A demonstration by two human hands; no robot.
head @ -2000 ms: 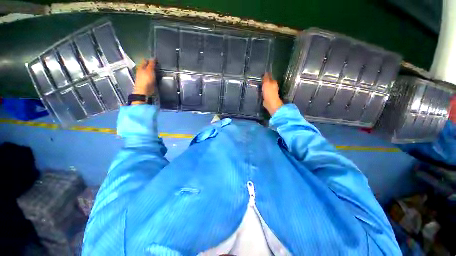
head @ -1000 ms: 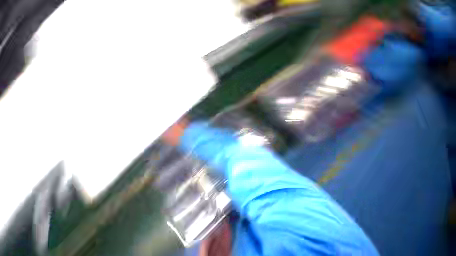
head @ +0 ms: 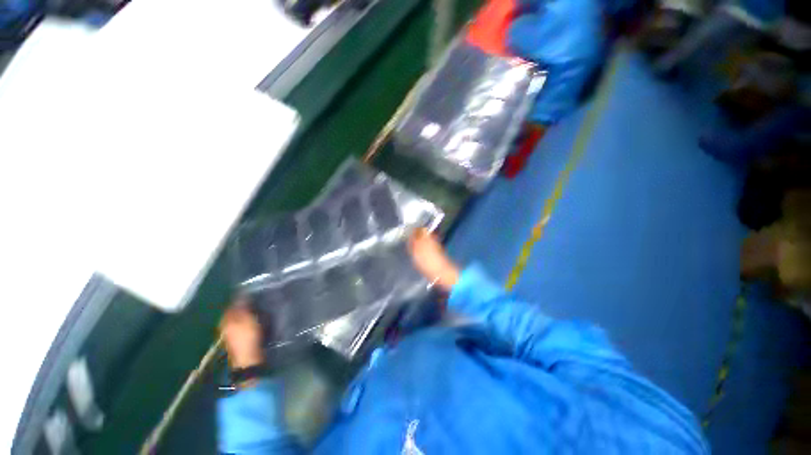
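A clear blister tray (head: 333,253) with two rows of oblong pockets is held up before me, somewhat blurred. My left hand (head: 242,333) grips its left end; a dark band is on that wrist. My right hand (head: 433,258) grips its right end. Shiny tray edges show below and behind it, at its right corner and under its lower edge; whether they belong to one tray or a stack I cannot tell. A stack of blister trays (head: 467,115) lies further along the green bench (head: 333,133).
A bright white surface (head: 178,133) lies to the left. A person's blue sleeve (head: 556,62) is beside the far stack, near a red-orange item (head: 492,27). The blue floor (head: 640,222) with a yellow line is on the right. Dark, blurred items lie at the far right.
The view was turned and blurred a second ago. Both my hands now hold a tray at its two ends; a second ago my right arm reached across the trays at the bench.
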